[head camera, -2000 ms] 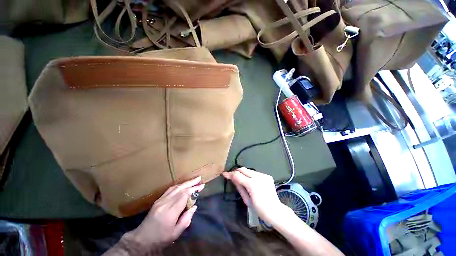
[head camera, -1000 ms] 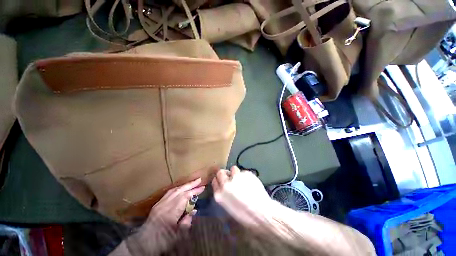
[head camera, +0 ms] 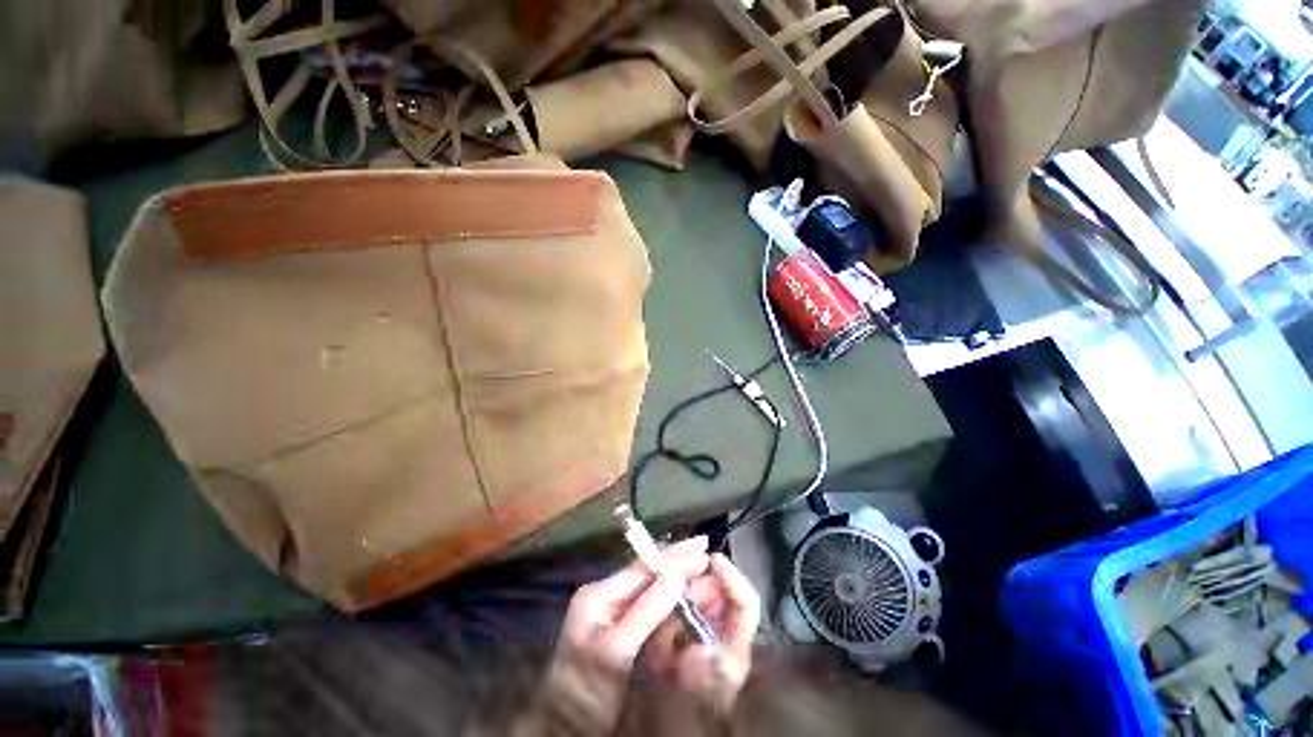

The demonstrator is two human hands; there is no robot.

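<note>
A tan tote bag (head camera: 360,346) lies flat on the dark green table in front of me. It has an orange-brown leather strip (head camera: 389,210) along its far edge, another along its near edge, and a centre seam. My left hand (head camera: 612,612) and my right hand (head camera: 716,612) are together just off the bag's near right corner. Both hold a slim white pen-shaped tool (head camera: 642,541), its tip end pointing up and away. A second pen tool (head camera: 756,396) with a black cord lies on the table right of the bag.
A red can (head camera: 821,304) stands beside white and black objects. A round fan (head camera: 853,583) is at the table's near edge. A blue crate (head camera: 1073,612) with tan pieces is at right. More tan bags (head camera: 612,108) and straps lie at the back; a panel (head camera: 43,317) lies left.
My left hand has left the bag's near edge and moved right to meet my right hand. Both now hold the white pen tool. The second pen tool now shows on the table.
</note>
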